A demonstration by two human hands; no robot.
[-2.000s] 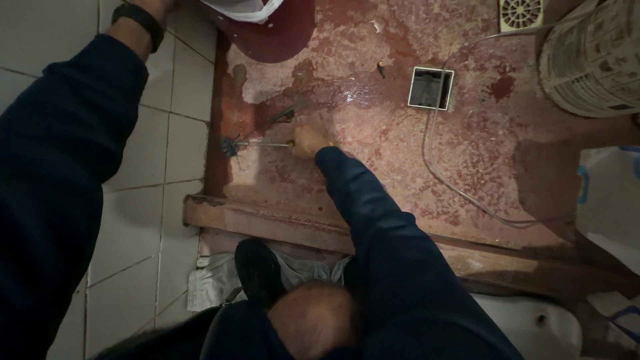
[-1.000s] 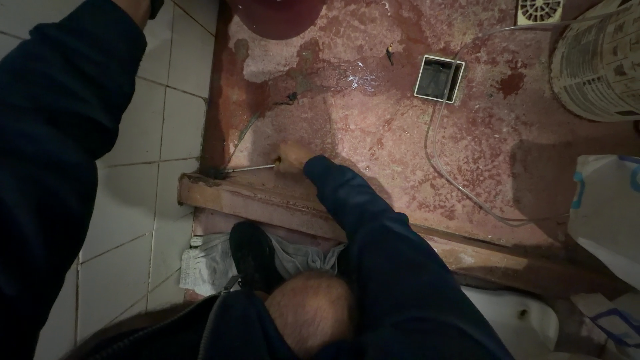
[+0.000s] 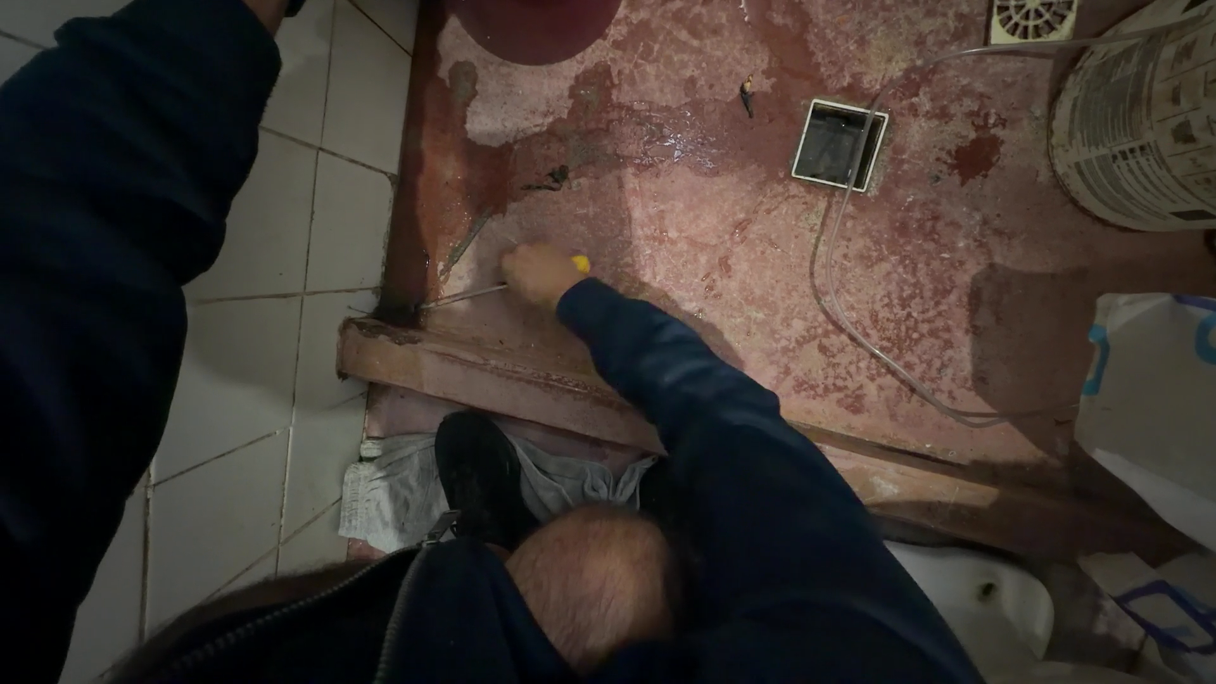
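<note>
My right hand point(image 3: 540, 273) is closed on a long tool with a thin metal shaft point(image 3: 465, 296) and a yellow handle end point(image 3: 580, 263); it looks like a screwdriver. The shaft's far end lies in the dark corner where the tiled wall point(image 3: 347, 228) meets the raised curb point(image 3: 494, 375) of the red floor. Dark debris point(image 3: 547, 179) lies on the floor above the hand. My left arm reaches up the left side against the wall, and its hand is cut off by the top edge of the view.
A square floor drain point(image 3: 841, 144) stands uncovered, with a clear hose point(image 3: 836, 304) across it. Its round-slotted grate point(image 3: 1033, 17) lies at the top right. Near by are a stained bucket point(image 3: 1140, 123), a red tub point(image 3: 537, 19), a white bag point(image 3: 1149, 408) and a grey cloth point(image 3: 389, 494) under my shoe.
My right hand has moved the tool's tip from a dark clump on the floor down to the corner by the curb. The clump at the tip is no longer plain to see.
</note>
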